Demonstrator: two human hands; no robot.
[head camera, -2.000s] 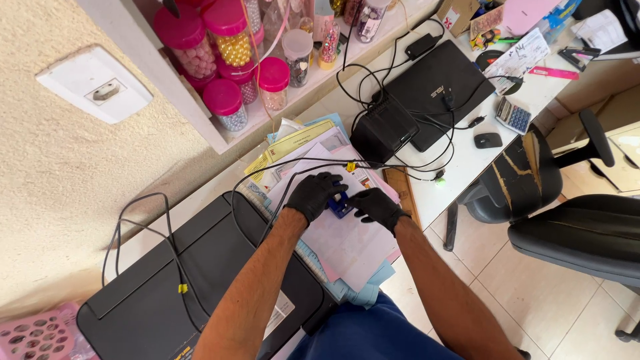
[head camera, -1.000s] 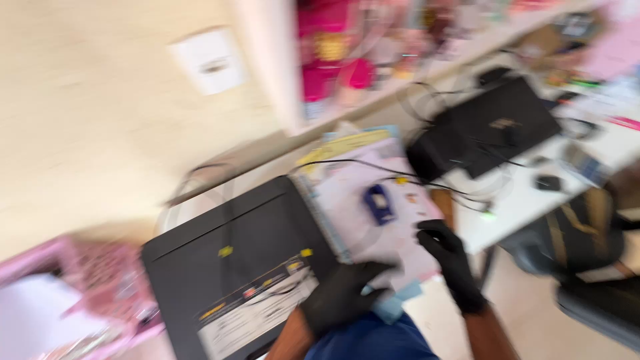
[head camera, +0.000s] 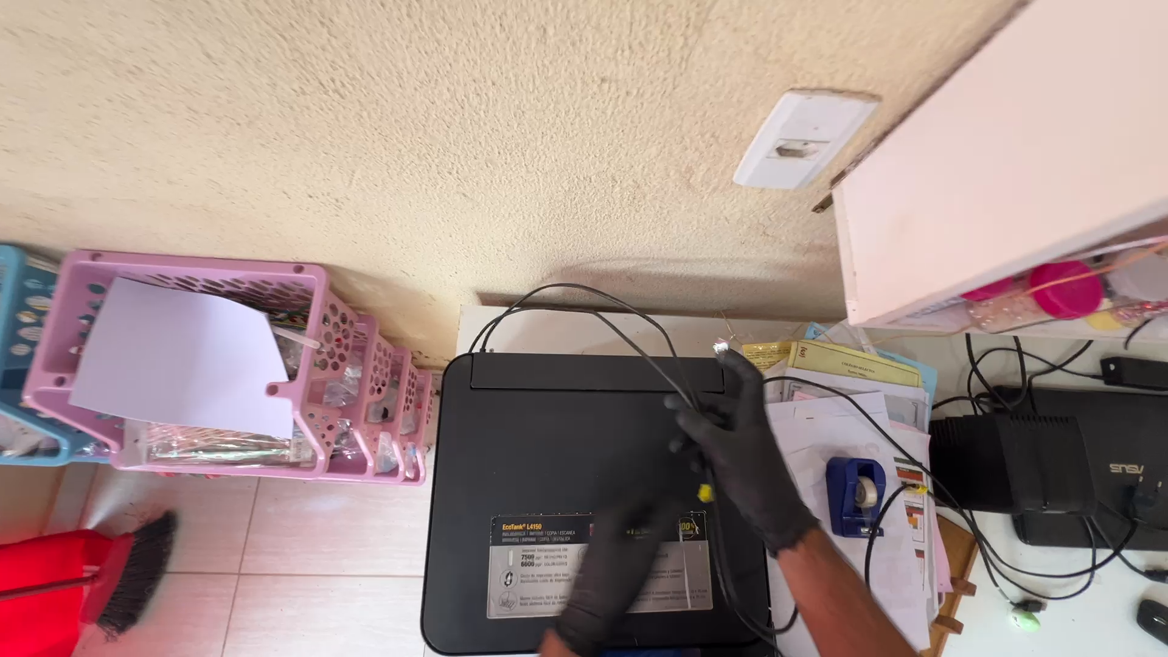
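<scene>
My right hand (head camera: 744, 456), in a black glove, is closed around black cables (head camera: 655, 365) above the right side of a black Epson EcoTank printer (head camera: 547, 438). The cables loop from behind the printer, and a yellow tag (head camera: 705, 494) hangs on them just below the hand. My left hand (head camera: 630, 547), gloved too, is blurred over the label on the printer lid; its fingers cannot be made out clearly. A blue tape dispenser (head camera: 856, 497) lies on the papers (head camera: 812, 433) to the right of the printer, untouched by either hand.
Pink plastic baskets (head camera: 315, 365) with packets and a white sheet stand at left, above a red broom (head camera: 91, 579). A wall socket (head camera: 807, 139) and a pink shelf (head camera: 985, 164) are overhead. Right of the papers lie a black box-shaped device (head camera: 1013, 463), an ASUS laptop (head camera: 1118, 429) and tangled cables.
The tape dispenser was between my hands two seconds ago and now lies on the papers. Both hands have moved over the printer, the right one now holding cables. The view has swung left.
</scene>
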